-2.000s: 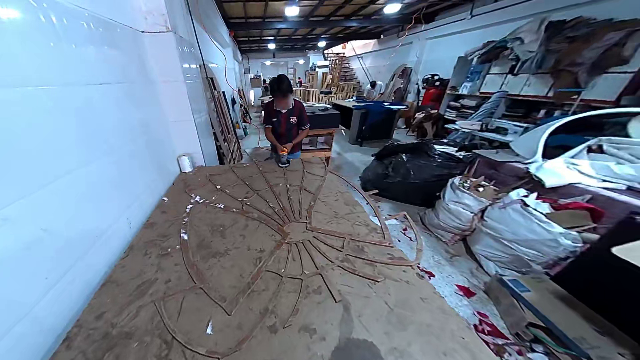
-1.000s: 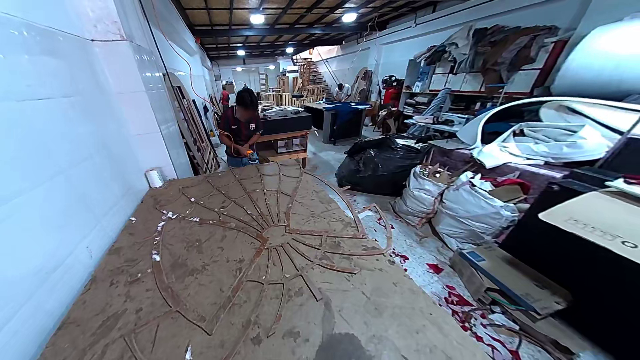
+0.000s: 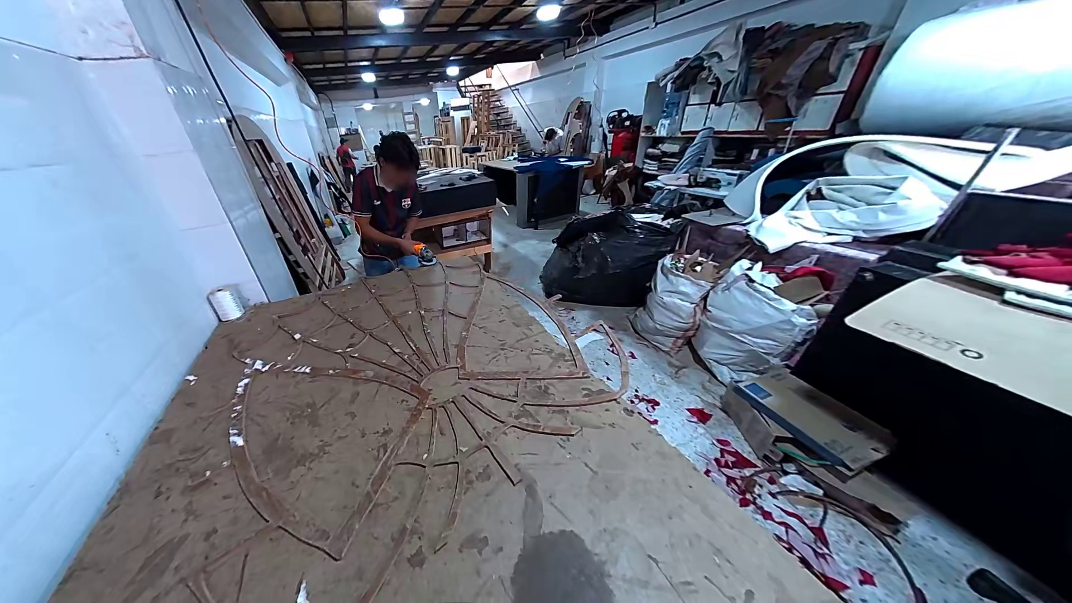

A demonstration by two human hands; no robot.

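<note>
Neither my left hand nor my right hand shows in the head view. A large brown work table (image 3: 620, 511) stretches out before me. On it lies a flat, web-like frame of thin rust-brown strips (image 3: 381, 473), fanning out from a small round centre piece (image 3: 444, 384). White flecks cling to some strips at the left. At the table's far edge another person (image 3: 387, 205) bends over an orange power tool with a disc (image 3: 425, 253), which seems to rest at the frame's far end.
A thread cone (image 3: 226, 303) stands by the left wall. Right of the table are a black plastic bag (image 3: 611, 255), stuffed white sacks (image 3: 749, 322), a flattened cardboard box (image 3: 812, 419) and red scraps (image 3: 733, 459) on the floor. Long boards (image 3: 289, 213) lean on the left wall.
The view has shifted to the right, then partly back. The other person stays at the table's far end with the orange tool. The web-like frame appears unmoved on the table.
</note>
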